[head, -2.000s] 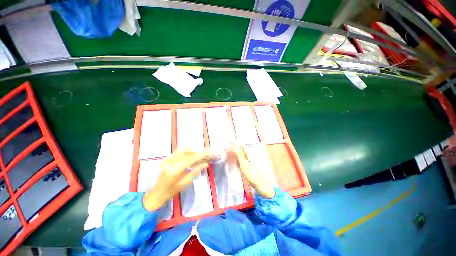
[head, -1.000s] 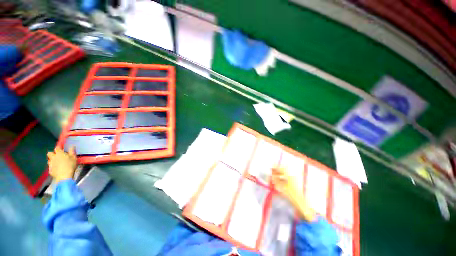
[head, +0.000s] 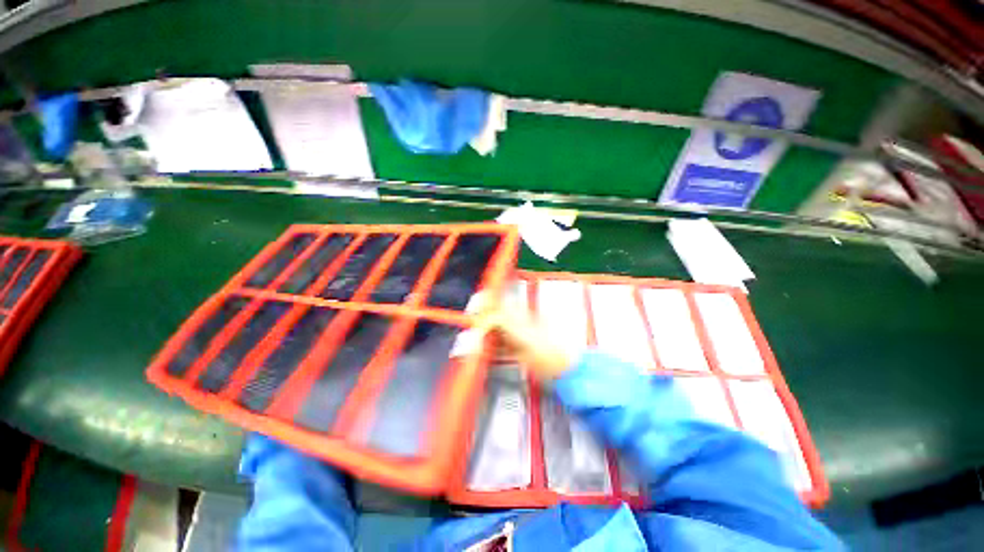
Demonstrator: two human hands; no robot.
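A red tray of dark panels (head: 335, 307) is tilted in front of me, over the left edge of a second red tray (head: 793, 431). My right hand (head: 529, 336), blurred, grips its right edge near the middle. A small white piece (head: 467, 342) shows beside the fingers. My left hand is hidden; only its blue sleeve (head: 291, 491) shows at the tray's near edge. The second tray has white sheets (head: 682, 329) over several pockets; its near left pockets look greyish.
Another red tray (head: 32, 286) lies at the far left. Crumpled white paper (head: 543, 231) and a white sheet (head: 709, 253) lie behind the trays. A rail with blue cloth (head: 432, 113) and a blue-and-white sign (head: 734, 140) runs along the back.
The dark-panel tray has moved right, over the second tray's edge. My right hand has moved from the second tray to this tray's edge. My left hand has gone out of sight. The view has turned.
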